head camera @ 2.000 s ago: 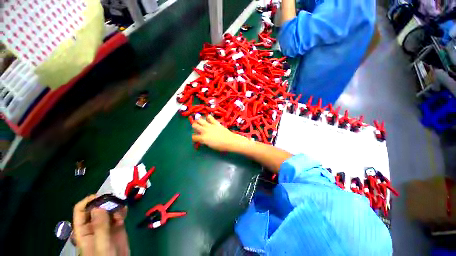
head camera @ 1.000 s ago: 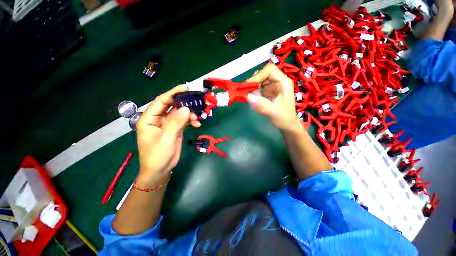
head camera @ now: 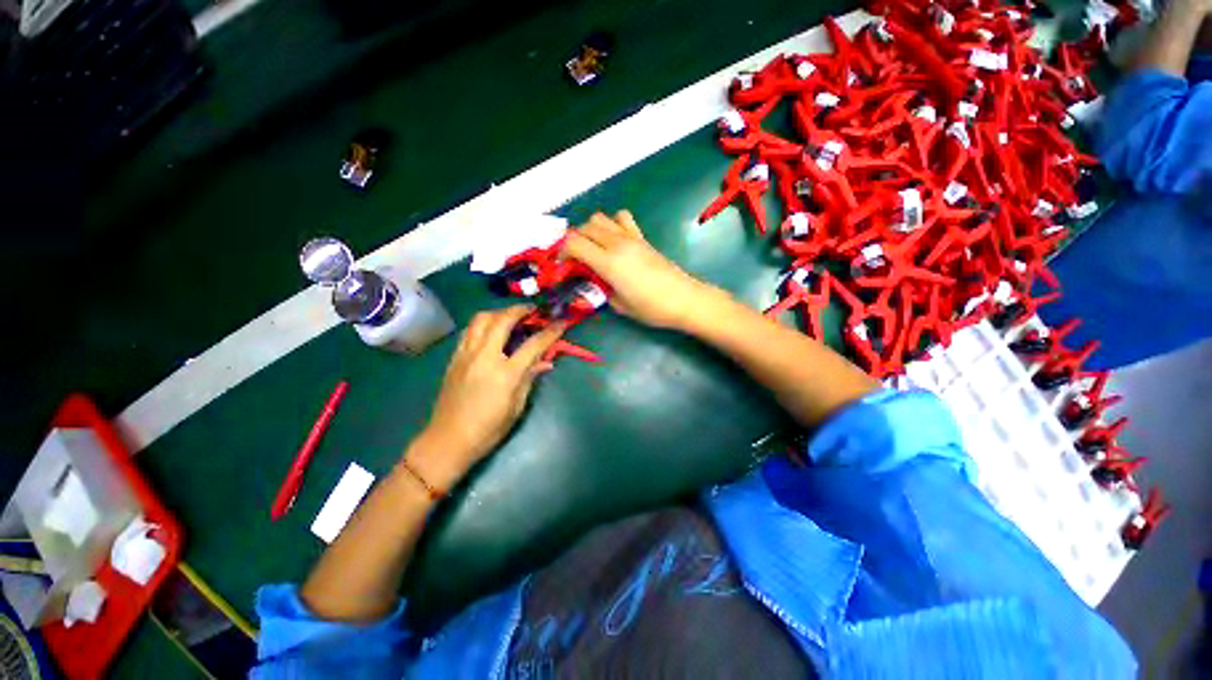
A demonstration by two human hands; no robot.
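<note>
My left hand (head camera: 481, 383) has its fingers on a small black device unit (head camera: 542, 316) over the green bench. My right hand (head camera: 635, 275) is closed around a red spring clamp (head camera: 580, 300) whose jaws are at the unit. The fingers partly hide both. Another red clamp with a white tag (head camera: 526, 282) lies beside the white cloth (head camera: 516, 243), just behind my hands. A red handle tip (head camera: 574, 351) shows beneath my left fingers; the rest of it is hidden.
A big heap of red clamps (head camera: 917, 186) lies right, above a white tray (head camera: 1023, 458) edged with clamped units. A solvent bottle (head camera: 405, 312), red pen (head camera: 310, 449), white label (head camera: 343, 502) and red tray (head camera: 157, 531) are left. Black-and-gold modules (head camera: 359, 164) lie on the belt. Another person's blue sleeve shows right.
My hands have moved down and together, bringing unit and clamp low over the bench. The white cloth and the bottle's body are now uncovered. Earlier, my right hand was at the clamp heap.
</note>
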